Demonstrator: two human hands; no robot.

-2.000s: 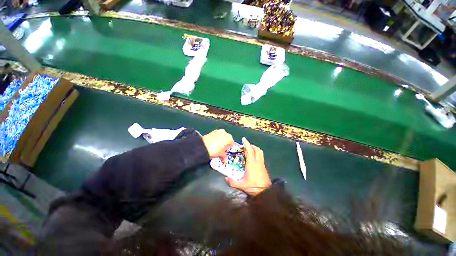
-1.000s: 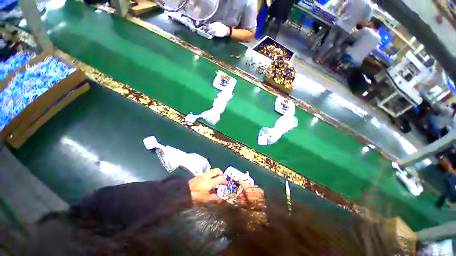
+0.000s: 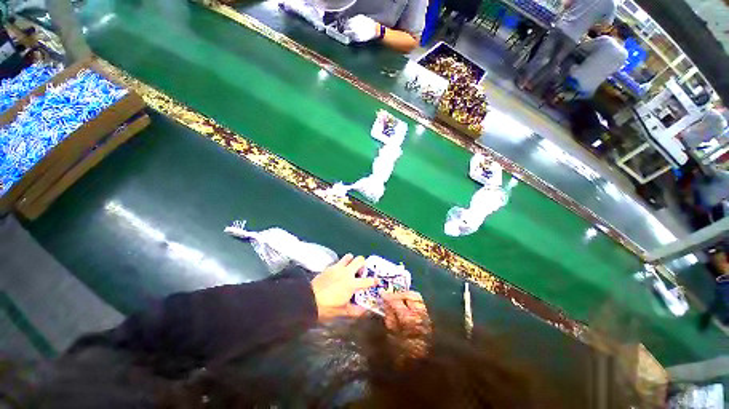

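A white open housing [image 3: 388, 275] with small dark and coloured parts inside is held over the dark green bench. My left hand [image 3: 340, 289] is at its left side, with fingers on the inner parts. My right hand [image 3: 408, 313] holds its lower right side and is partly hidden by blurred dark hair. A whitish bagged cord [image 3: 289, 248] lies on the bench, running from near my left hand to a twisted tail at the left.
A green conveyor belt [image 3: 304, 120] beyond the chipped rail [image 3: 384, 222] carries white units with bagged cords. A slim pale tool [image 3: 468, 310] lies right. A carton [image 3: 76, 172] of blue-and-white parts stands left. A gloved worker [image 3: 364, 29] is opposite.
The view has turned, and belt units have shifted right in the picture. My left fingers now reach further over the housing. The bagged cord now shows more fully beside my left arm.
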